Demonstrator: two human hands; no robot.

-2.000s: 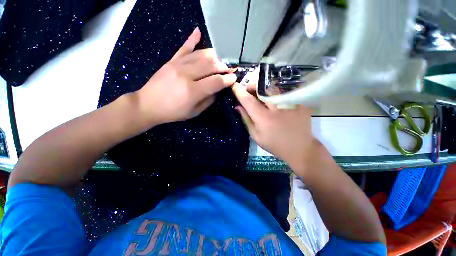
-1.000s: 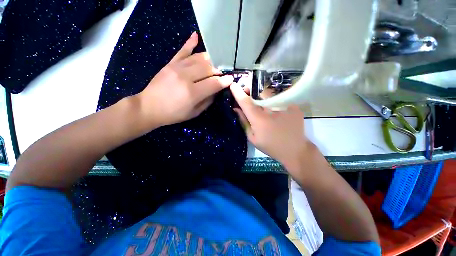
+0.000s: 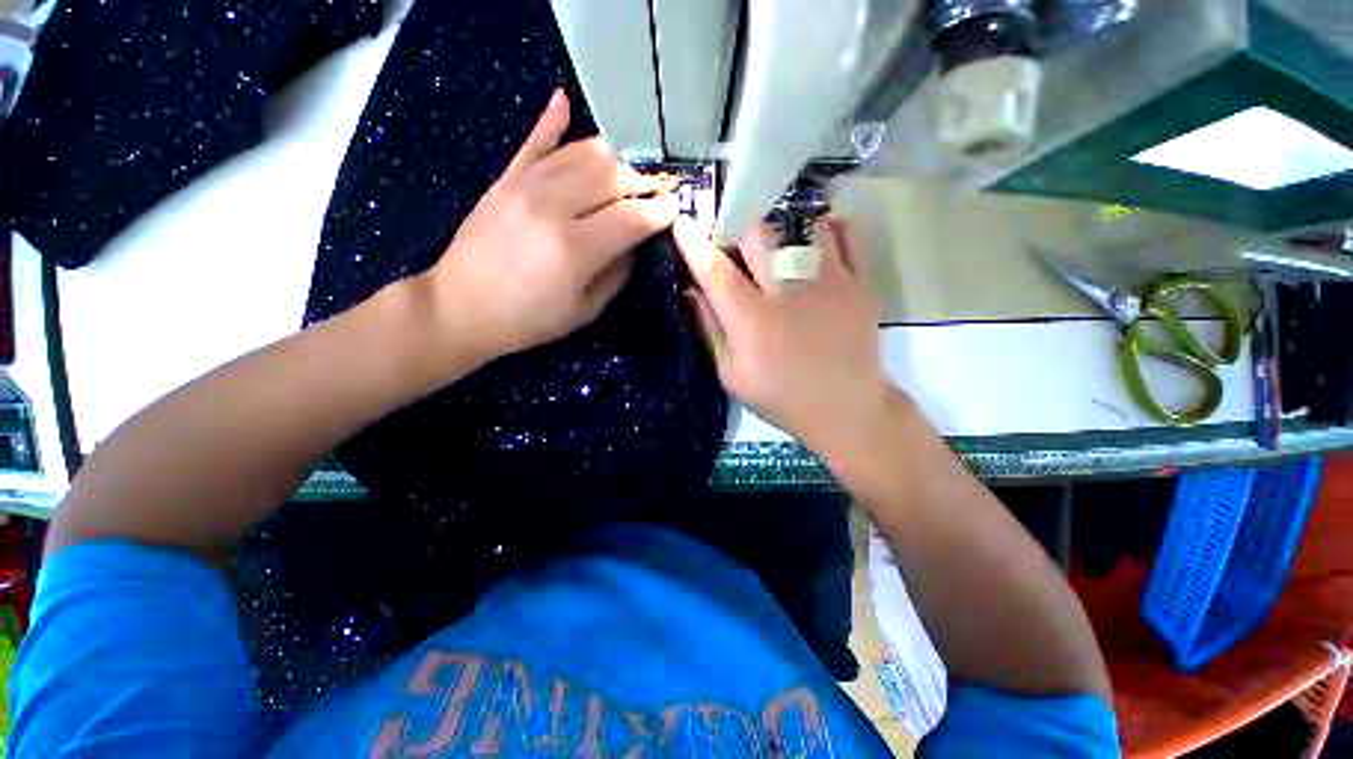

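Observation:
A dark fabric panel with white glitter specks (image 3: 564,415) lies on the machine bed and hangs over the table edge to the lap. My left hand (image 3: 527,252) rests on it, thumb and index fingertips pinching its edge beside the needle area. My right hand (image 3: 801,319) is close by on the right, its index fingertip meeting the left fingertips at the fabric edge. The cream sewing machine head (image 3: 809,89) stands over my right fingers and partly hides them. The presser foot and needle are too small and covered to make out clearly.
Green-handled scissors (image 3: 1172,349) lie at the right, beside a slim dark tool (image 3: 1264,371). More glitter fabric (image 3: 149,119) lies at the upper left. A blue basket (image 3: 1229,556) and orange-red crate (image 3: 1187,704) are below the table's right side.
The camera view has shifted, so the machine head and its green panel with a white display show differently. Both hands keep nearly the same pinch at the fabric edge.

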